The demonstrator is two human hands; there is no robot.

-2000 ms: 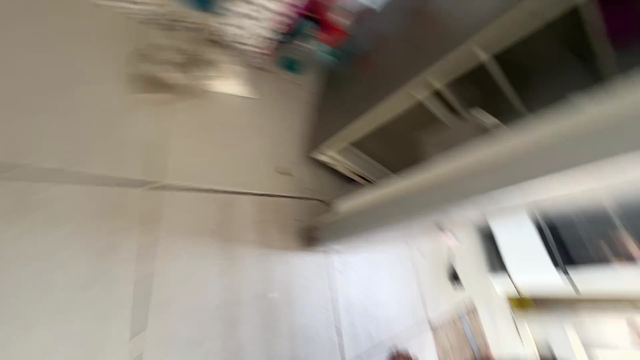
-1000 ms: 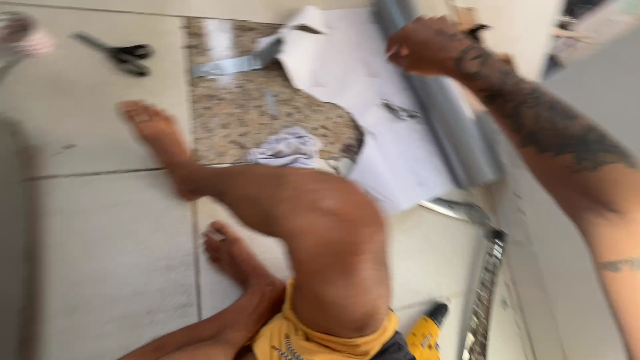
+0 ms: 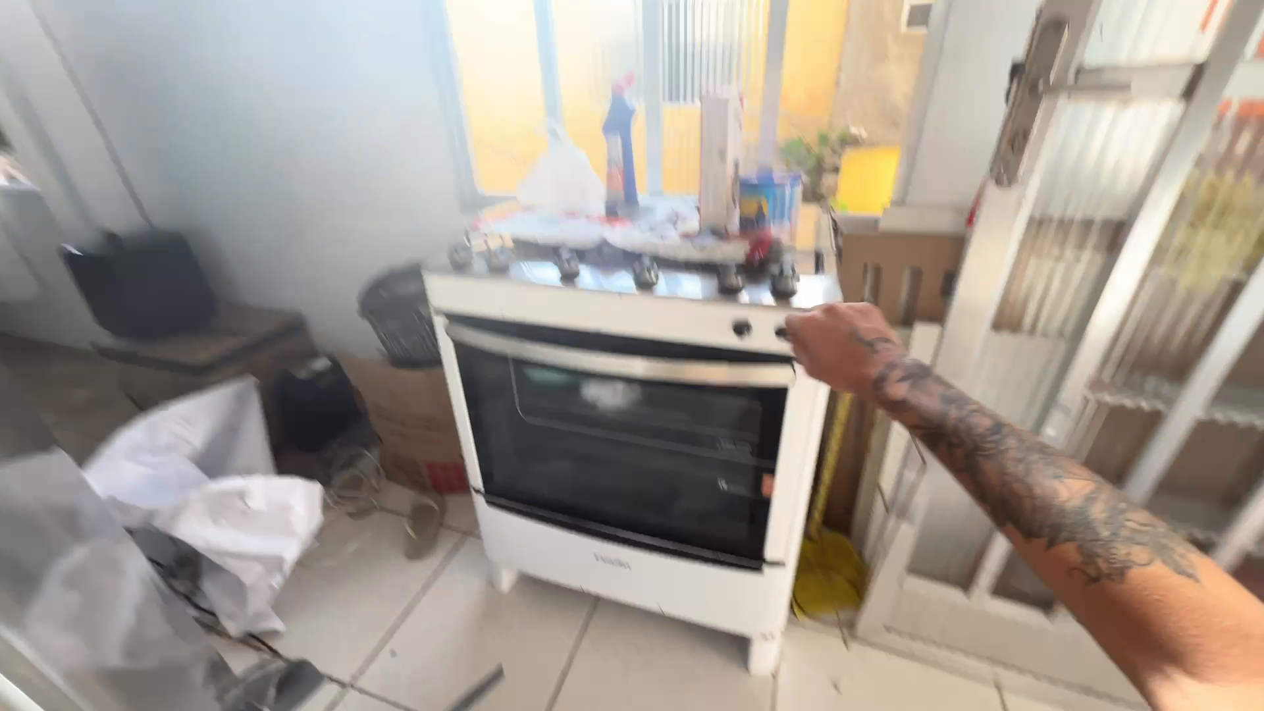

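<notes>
A white gas stove with a dark glass oven door and a metal handle stands at the centre. My right hand, on a tattooed forearm, reaches to the stove's upper right front corner, over the right end of the control panel. Its fingertips cover one panel button; whether they press it or grip anything cannot be told. Several dark knobs line the top front edge. On the stove top are a blue spray bottle, a tall carton, a blue can and a white plastic bag. My left hand is out of view.
Crumpled white sheets lie at the lower left. A dark basket hangs beside the stove, and a black bag rests on a low wooden surface. A glazed metal door stands at the right, near a yellow dustpan or broom.
The view has swung from the tiled floor and my legs up to the stove. My right hand, earlier over a grey roll on the floor, is now at the stove's corner.
</notes>
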